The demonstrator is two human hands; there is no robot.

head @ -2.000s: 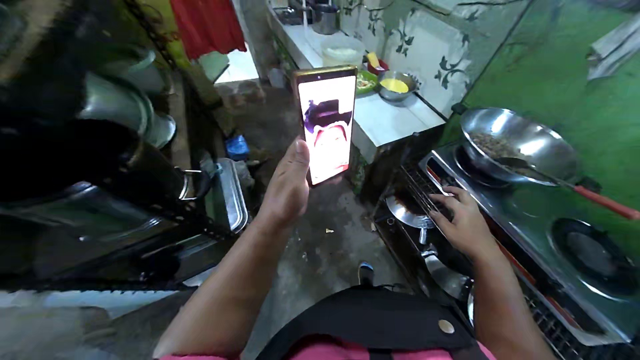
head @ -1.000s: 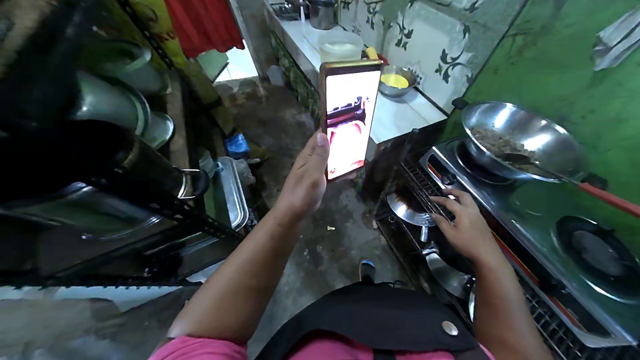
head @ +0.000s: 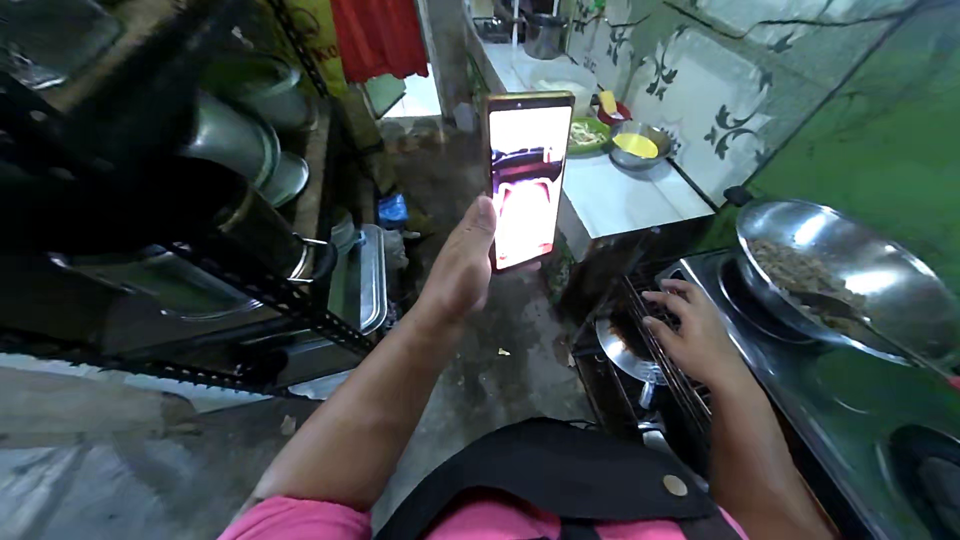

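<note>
A smartphone (head: 529,180) with a lit screen is held upright in my left hand (head: 465,259), the thumb along its left edge. My right hand (head: 694,330) rests at the front edge of the gas stove (head: 795,390), fingers apart, over a dark metal rack (head: 675,375); whether it touches the rack is hard to tell. Right of that hand, a steel wok (head: 892,262) with brown ground food (head: 795,274) stands on a burner. A ladle (head: 832,304) with a red handle end lies in the wok.
A white tiled counter (head: 615,199) beyond the stove holds a steel bowl of yellow liquid (head: 637,145) and a green plate of shredded food (head: 586,135). Pans, one a lidded-looking steel pan (head: 626,352), sit below the stove. A metal shelf (head: 277,300) with pots stands at left.
The phone in my left hand has shifted and turned slightly. My right hand has stayed near the stove's front edge.
</note>
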